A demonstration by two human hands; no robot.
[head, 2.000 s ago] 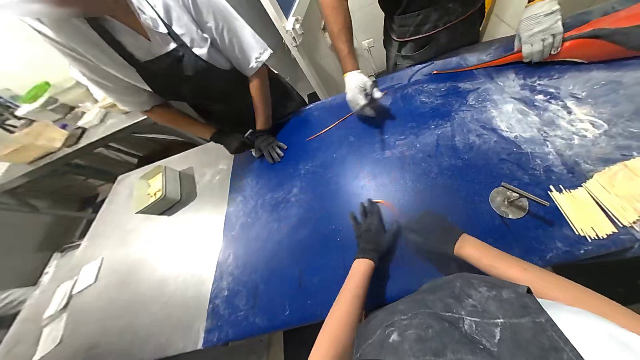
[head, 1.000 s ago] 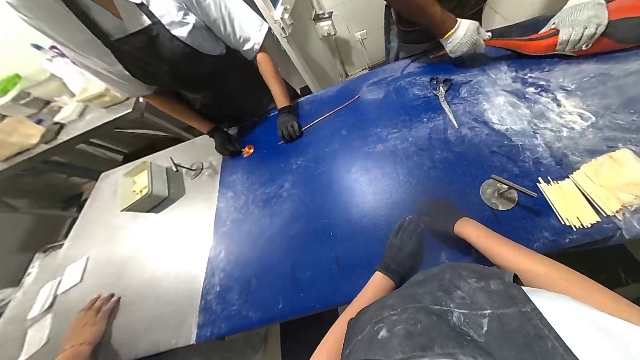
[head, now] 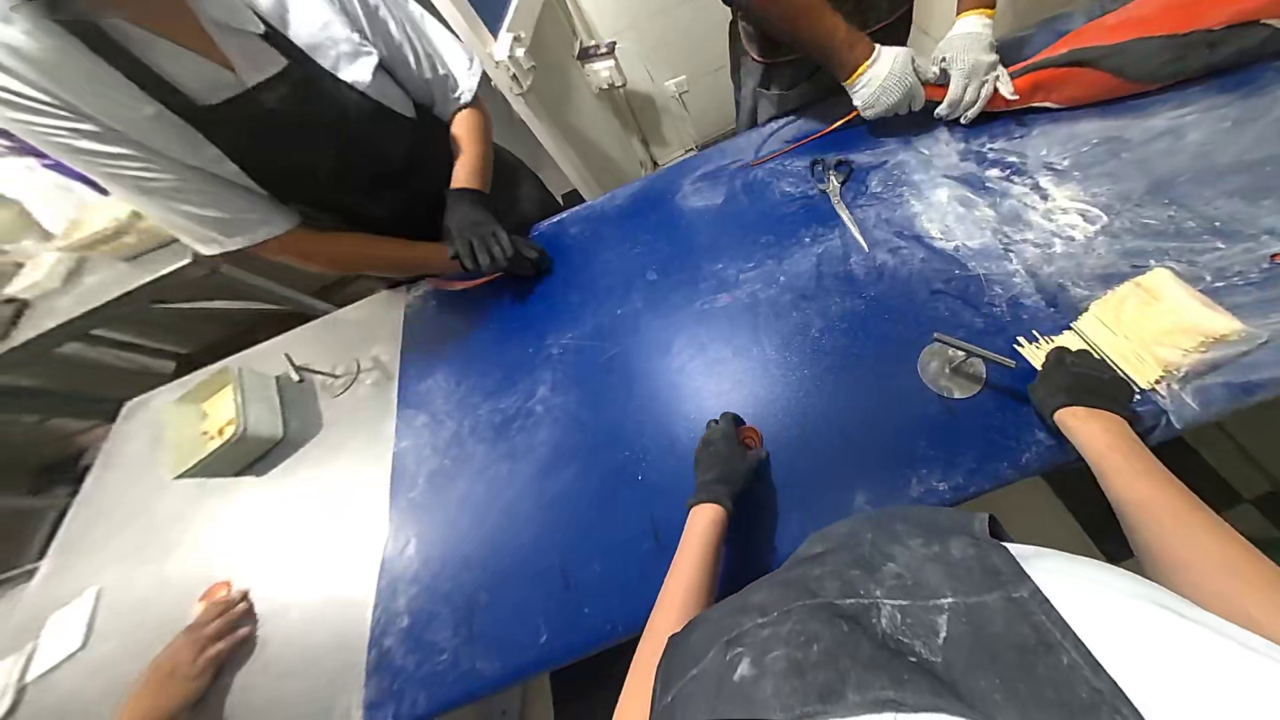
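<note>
My left hand [head: 728, 462], in a black glove, holds a small red coil [head: 750, 438] against the blue table surface. My right hand [head: 1080, 385], also black-gloved, reaches to the near ends of a bundle of thin wooden sticks [head: 1110, 335] at the right; its fingertips are partly hidden, so a grasp cannot be told. Between my hands, nearer the right one, lies a clear round disc [head: 951, 371] with a metal rod [head: 974, 350] across its edge.
Scissors [head: 838, 200] lie toward the far edge. A co-worker's white-gloved hands [head: 888, 82] hold a red and black mass [head: 1110, 62]. At left, black-gloved hands [head: 480, 235] touch a red strip [head: 462, 283]; a bare hand [head: 205, 640] and a tub [head: 228, 422] are on the metal surface [head: 300, 560].
My right hand has moved right to the sticks, away from my left hand. A red coil now shows in my left hand. The white-gloved hands now have a thin red strand between them and the table.
</note>
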